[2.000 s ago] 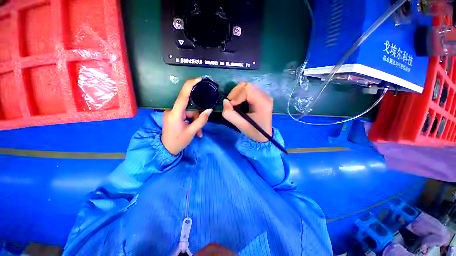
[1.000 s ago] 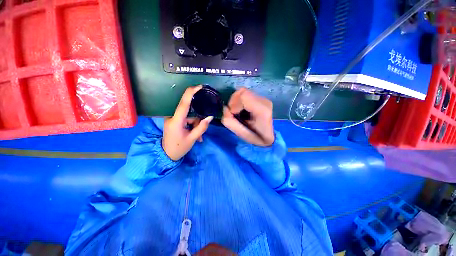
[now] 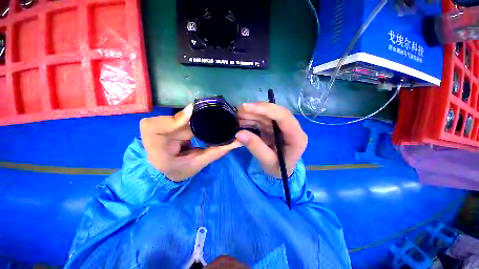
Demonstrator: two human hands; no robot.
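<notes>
A round black watch case [image 3: 214, 122] with a dark glossy face is held up in front of the smock, its face tilted towards the camera. My left hand [image 3: 170, 144] grips its left side and lower edge. My right hand [image 3: 276, 137] touches its right side with thumb and fingertips. A thin black stick [image 3: 280, 152] lies across my right hand, its upper tip above the fingers and its lower end over the sleeve. The fingers behind the case are partly hidden.
A black fixture [image 3: 225, 55] stands on the green bench [image 3: 168, 84]. A red foam tray [image 3: 123, 63] is at left, with crinkled film in one pocket; another filled red tray [image 3: 420, 126] is at right. A blue box [image 3: 415, 55] with a looping clear hose is at right. Blue stools [image 3: 412, 252] show lower right.
The watch case is raised closer to the camera and looks larger. My left hand has opened wider around it. The stick has swung more upright in my right hand. The view has shifted slightly.
</notes>
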